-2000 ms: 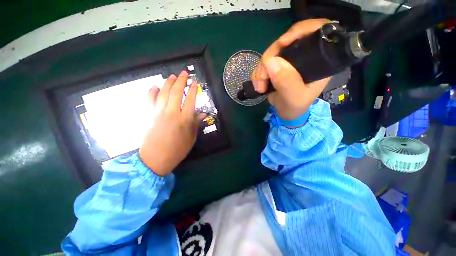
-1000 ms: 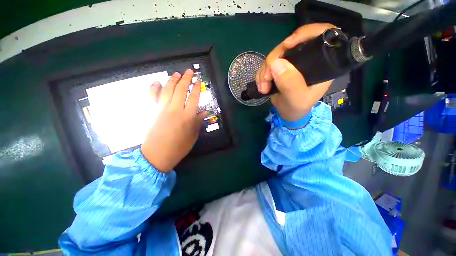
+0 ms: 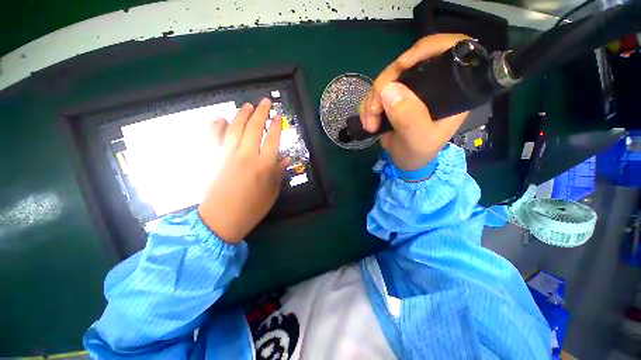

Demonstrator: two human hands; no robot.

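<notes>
An open-backed tablet unit (image 3: 172,158) with a large glaring white area lies in a black tray (image 3: 320,169). Its circuit board (image 3: 299,156) shows at the right end. My left hand (image 3: 242,172) lies flat on the unit, fingers slightly spread, fingertips by the board, holding nothing. My right hand (image 3: 415,119) is closed around a thick black electric screwdriver (image 3: 450,81). The tool's front end is over the lower part of the round screw dish (image 3: 344,102), full of silver specks. Whether a screw is on the bit cannot be seen.
A second black tray (image 3: 500,84) with a unit is behind my right hand. A black corded device (image 3: 535,148) lies at the bench's right. A pale green fan (image 3: 561,221) and blue bins (image 3: 576,179) are further right. A worn white rail (image 3: 211,20) runs along the back.
Compared with two seconds ago, the view has shifted slightly. My left hand stays on the unit and the screwdriver stays over the dish. Nothing was taken hold of or let go.
</notes>
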